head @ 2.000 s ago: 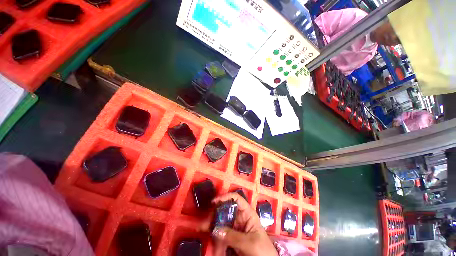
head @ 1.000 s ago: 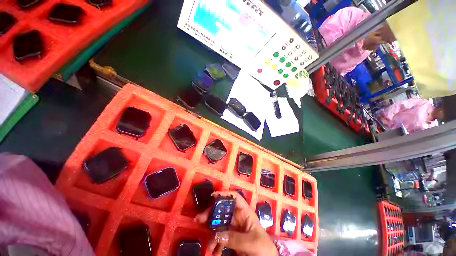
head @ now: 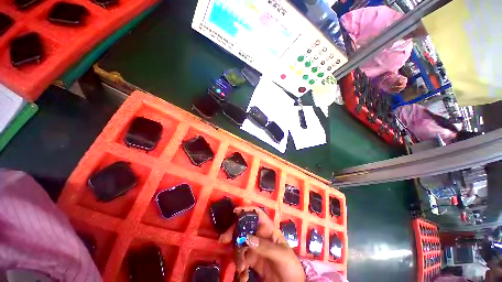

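My right hand (head: pixel 272 250) holds a small dark smartwatch body (head: pixel 246 227) over the red-orange compartment tray (head: pixel 212 184). Its screen faces up and shows small light marks and a blue patch near the bottom, where a fingertip touches it. The tray's pockets hold dark watches, one per pocket, such as one with a pale rim (head: pixel 175 200) left of my hand. Some right-hand units look shiny. A skin-coloured fingertip shows left of the held watch; whose hand it belongs to is unclear. My left hand is not seen; only a pink striped sleeve shows at the lower left.
Behind the tray stand a cream tester (head: pixel 242 30) with screen and coloured buttons, white paper slips (head: pixel 308 132), and several loose watches (head: pixel 256 116), one lit. Another red tray (head: pixel 49 41) is upper left, beside a green-edged clipboard (head: pixel 14 113). A metal post (head: pixel 380 171) crosses the right. Pink-clad people work beyond.
The held watch's screen went from a light display to a grid of icons, and now shows mostly dark with a blue patch. A fingertip has moved onto it. A loose watch beside the tester now shows brighter coloured dots.
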